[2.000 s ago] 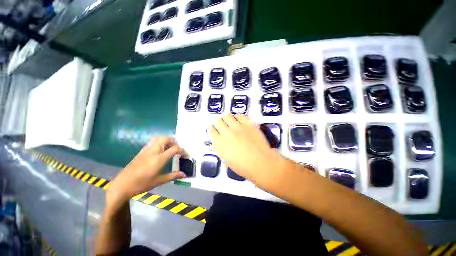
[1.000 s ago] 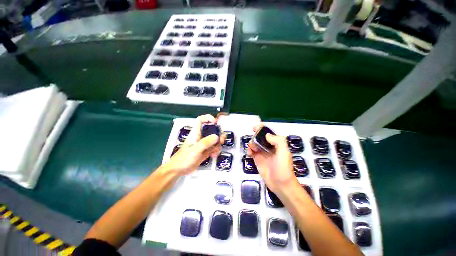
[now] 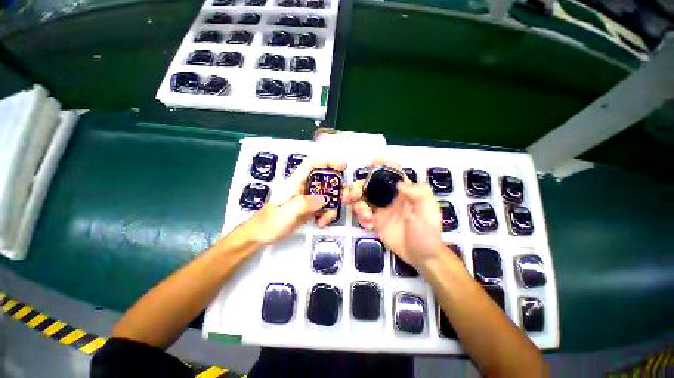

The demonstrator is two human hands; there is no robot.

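Observation:
My left hand holds a smartwatch above the foam tray. Its screen is lit with an orange-red and multicoloured watch face, and my thumb lies on its lower part. My right hand holds a second smartwatch close beside it; its front is black. The white foam tray lies below both hands, with rows of dark watches in its pockets. A pocket in the lower left part of the tray shows no watch. My hands and forearms hide some of the pockets.
A second loaded tray lies beyond the main one. White slabs are stacked at the far left on the green surface. A pale post stands at the right. Yellow-and-black striped tape marks the floor at lower left.
The left watch's screen was dark and is now lit. Both hands have turned their watches slightly and stay close together. Earlier, both hands were down at the tray. The camera view has shifted.

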